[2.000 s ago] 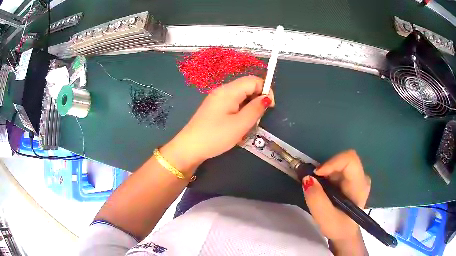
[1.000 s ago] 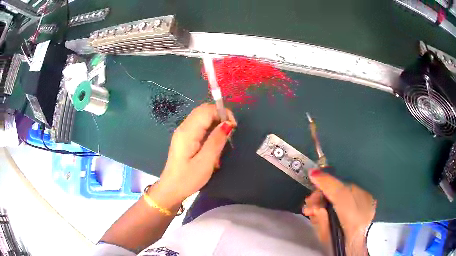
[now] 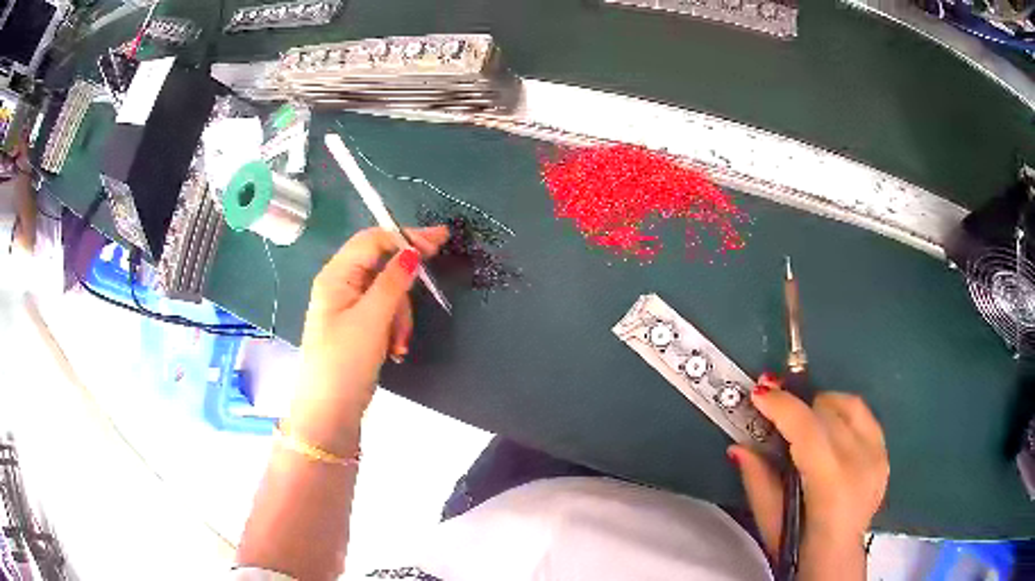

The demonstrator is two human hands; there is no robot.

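Note:
My left hand (image 3: 358, 295) holds white tweezers (image 3: 369, 193), with the fine tips pointing down beside the heap of black wires (image 3: 482, 255). Its fingertips are at the heap's left edge. My right hand (image 3: 823, 454) holds the soldering iron (image 3: 793, 323) upright, tip pointing away from me and off the module. The same hand's fingers touch the near end of the silver-grey LED module (image 3: 681, 380), which lies slantwise on the mat with round parts in a row. The heap of red wires (image 3: 636, 199) lies beyond the module.
A metal rail (image 3: 738, 159) crosses the bench behind the heaps. Stacked modules (image 3: 392, 74) stand at its left end. A green-rimmed solder spool (image 3: 249, 195) and black box (image 3: 159, 148) are at left. A fume fan (image 3: 1004, 278) is at the right edge. Loose modules (image 3: 284, 14) lie at the far side.
My left hand and tweezers have moved left from the module, past the red heap, to the black heap. The iron has been lifted off the module. The view has shifted, showing more of the left side.

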